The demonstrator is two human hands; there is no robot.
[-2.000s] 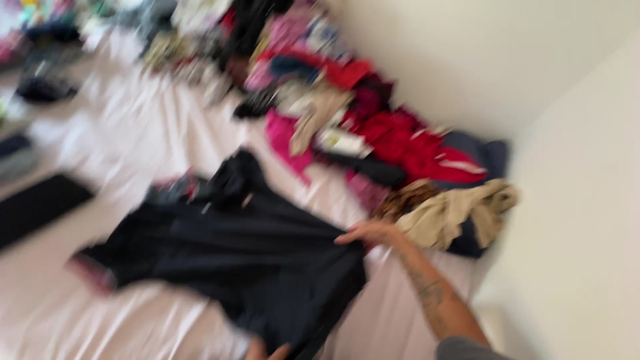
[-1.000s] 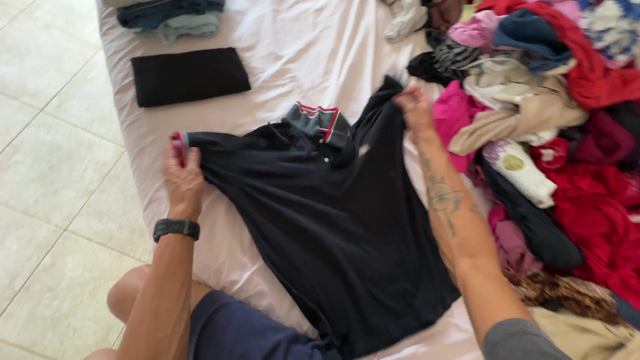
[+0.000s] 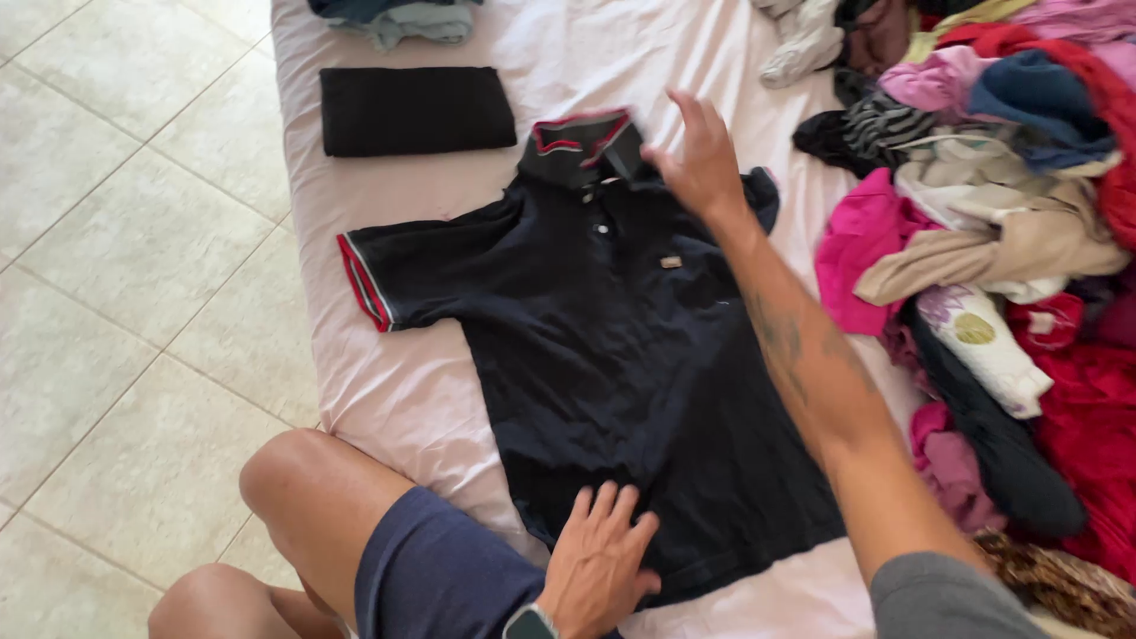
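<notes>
A dark polo shirt (image 3: 603, 355) lies spread front side up on the pink sheet, its collar edged in red and white and away from me. My left hand (image 3: 599, 559) rests with fingers apart at the shirt's lower hem, a watch on its wrist. Near the collar and the far shoulder, my right hand (image 3: 697, 155) is raised with fingers spread, holding nothing. My right forearm covers part of the shirt's right side; that sleeve shows only partly. The other sleeve, with its red cuff, lies flat to the left.
A folded black garment (image 3: 417, 111) lies beyond the left sleeve, with folded blue-grey clothes (image 3: 417, 22) behind it. Along the right runs a heap of mixed clothes (image 3: 1003, 240). The bed's edge borders a tiled floor (image 3: 151, 293) at left; my bent knees are at lower left.
A second ago both hands held the shirt by its sleeves; both have let go. The shirt now lies flatter with the collar opened upward. My left hand has moved down to the hem.
</notes>
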